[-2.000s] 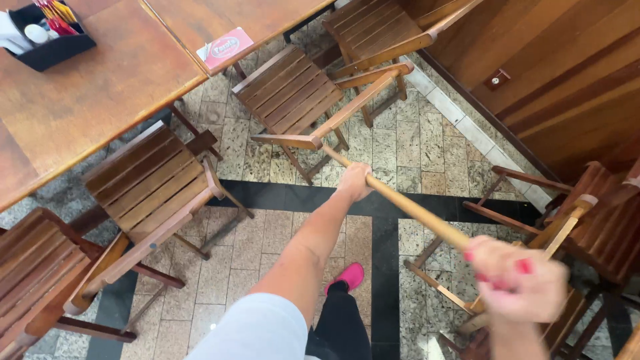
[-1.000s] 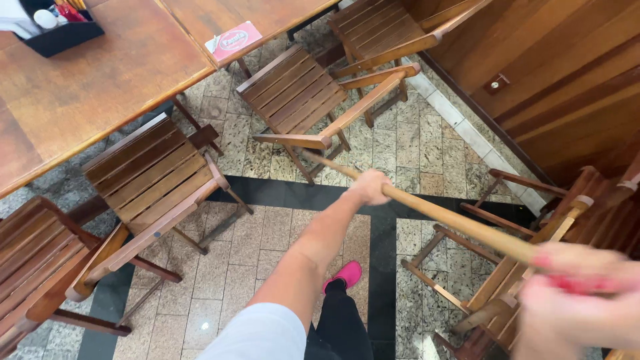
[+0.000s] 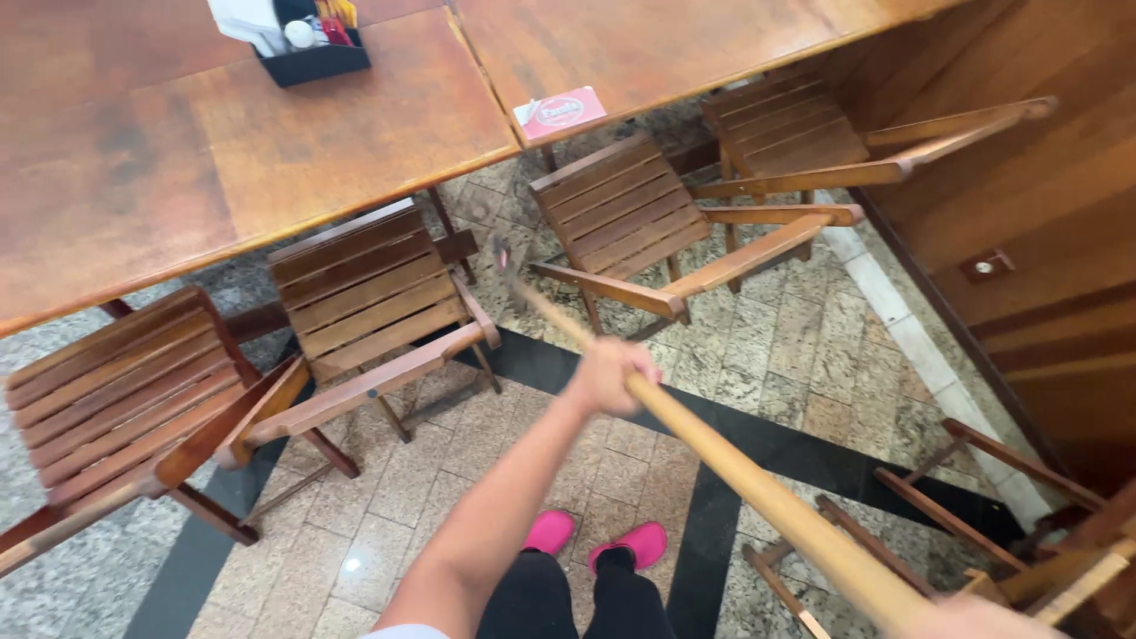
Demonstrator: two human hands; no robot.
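Note:
A long wooden pole runs from the lower right up toward the floor between two chairs. My left hand is closed around its middle. At the bottom right edge my right hand, blurred and partly cut off by the frame, grips the near end. The pole's far end carries a dark, blurred head, whose kind I cannot tell. It lies between a slatted wooden folding chair on the left and another wooden folding chair on the right.
Wooden tables stand along the top, with a black caddy and a pink printed card on them. More folding chairs stand at far left, upper right and lower right. A wood-panelled wall closes the right side.
The pole's far end has moved out from by the middle chair to the gap left of it, and its dark head now shows. A second pink shoe has come into view.

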